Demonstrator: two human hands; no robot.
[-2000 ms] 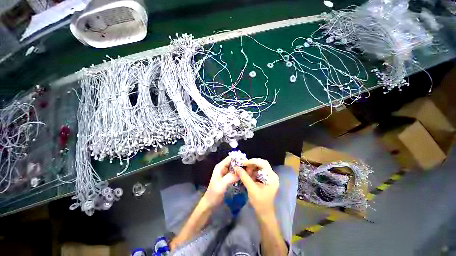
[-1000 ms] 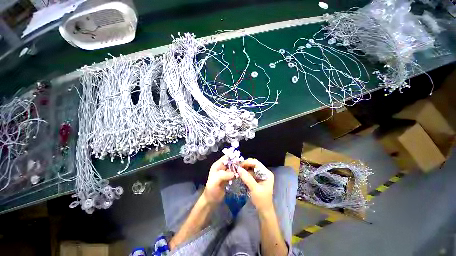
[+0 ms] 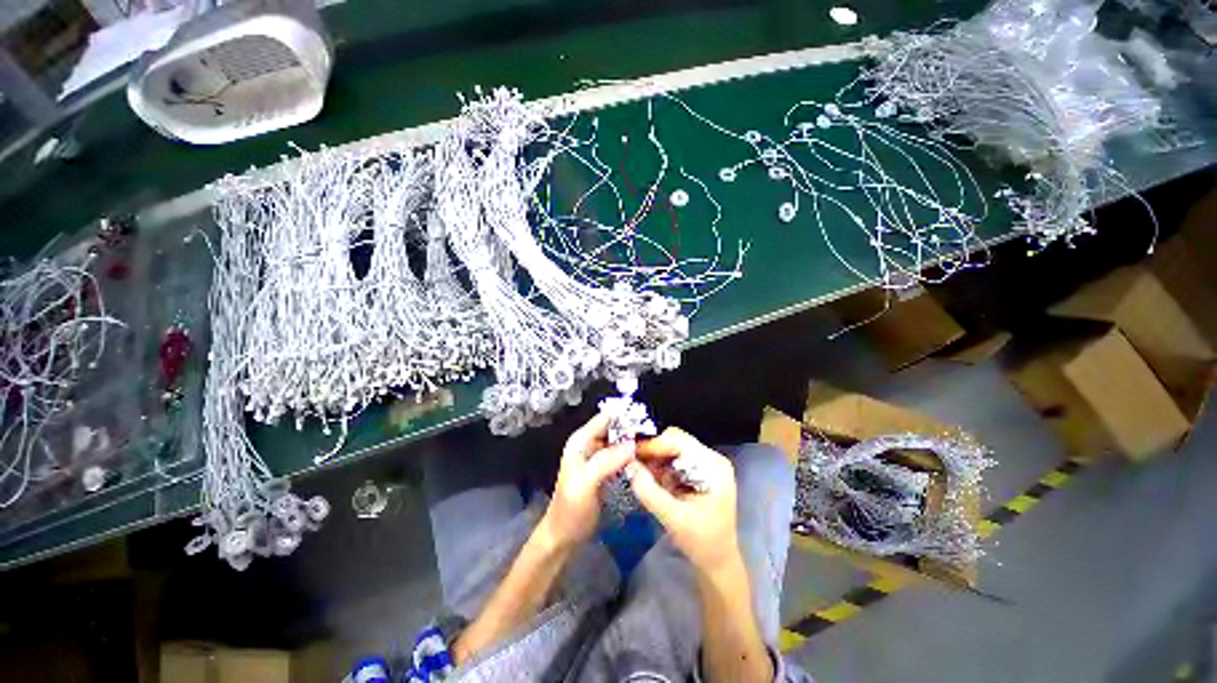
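Note:
My left hand (image 3: 583,478) and my right hand (image 3: 690,495) are close together above my lap, just off the bench's near edge. Both hold small white cable end pieces. A cluster of the end pieces (image 3: 626,418) sticks up from my left hand's fingertips. More white ends (image 3: 690,474) show in my right hand. The fingers hide how the pieces are gripped. Thick white cable bundles (image 3: 360,294) lie side by side on the bench, their round ends over the near edge.
Loose leads (image 3: 868,187) lie centre-right on the bench. A clear plastic bag (image 3: 1054,80) with white leads is far right. An open carton (image 3: 814,414) of coiled leads stands by my knee. A white housing (image 3: 230,78) is on the belt (image 3: 454,60). A clear tray (image 3: 147,400) is far left.
The white housing and the small white disc on the belt have moved left. My hands stay over my lap, with small finger shifts around the end pieces.

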